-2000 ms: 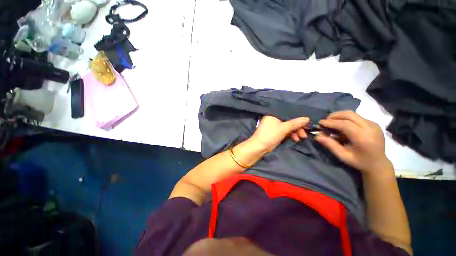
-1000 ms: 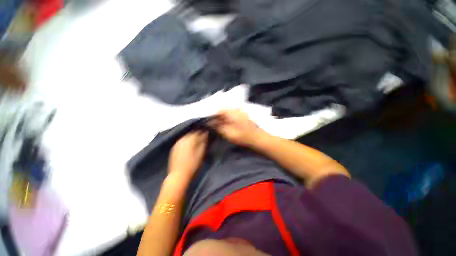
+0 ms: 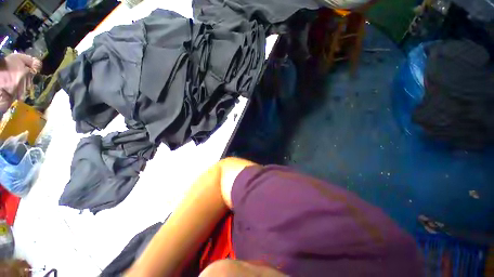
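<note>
Part of a dark charcoal skirt (image 3: 132, 251) shows at the bottom edge, on the table's edge beside my right forearm. My right arm reaches down out of the picture, so my right hand is cut off by the bottom edge. My left hand is not in view. A pile of dark grey skirts (image 3: 168, 76) lies folded and overlapping on the white table (image 3: 162, 184). A smaller crumpled grey piece (image 3: 103, 170) lies at the pile's near left end.
A blue floor (image 3: 346, 124) lies right of the table. A blue bag with dark cloth (image 3: 455, 92) stands there, with a wooden stool (image 3: 346, 40) further back. A clear blue plastic bag (image 3: 21, 165) and yellow box (image 3: 24, 121) are at the left.
The view has swung right, towards the pile and the floor. The hands, seen earlier on the skirt at the waist, are now out of the picture. Most of that skirt is also out of view.
</note>
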